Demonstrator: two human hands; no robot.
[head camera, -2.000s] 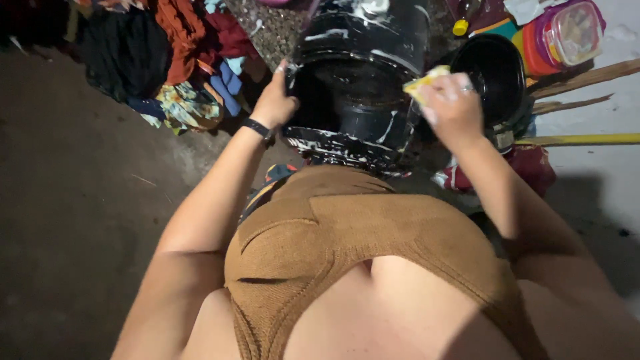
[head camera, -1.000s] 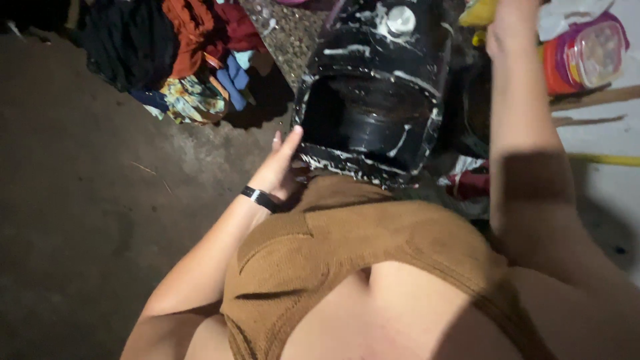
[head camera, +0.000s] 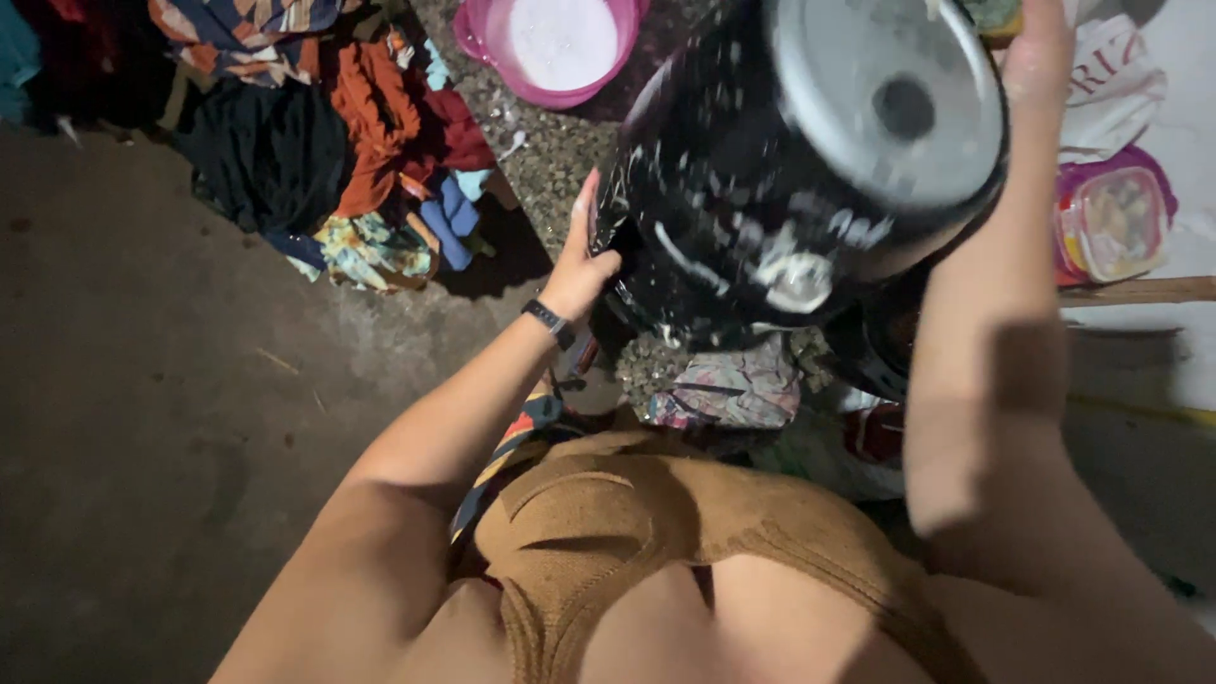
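Note:
A large black container (head camera: 703, 209), streaked with white suds, is tilted above a speckled stone surface, its round grey end (head camera: 888, 104) facing up and to the right. My left hand (head camera: 579, 261) grips its left edge, thumb on the near side. My right hand (head camera: 1040, 62) is at the container's upper right side, beside a green and yellow thing (head camera: 993, 14); whether the fingers hold either one is hidden by the frame's edge. A pink basin (head camera: 567, 47) with white, foamy liquid stands beyond the container on the left.
Piled clothes (head camera: 266, 152) lie at the upper left. On the right are a clear-lidded tub (head camera: 1116, 223), a white plastic bag (head camera: 1111, 90) and a wooden stick (head camera: 1140, 292). A crumpled patterned packet (head camera: 741, 385) and another black vessel (head camera: 874, 342) lie below the container.
The black container has been lifted and turned; its opening faced me before, and its grey end shows now. The yellow sponge seen earlier in my right hand is no longer plainly visible there.

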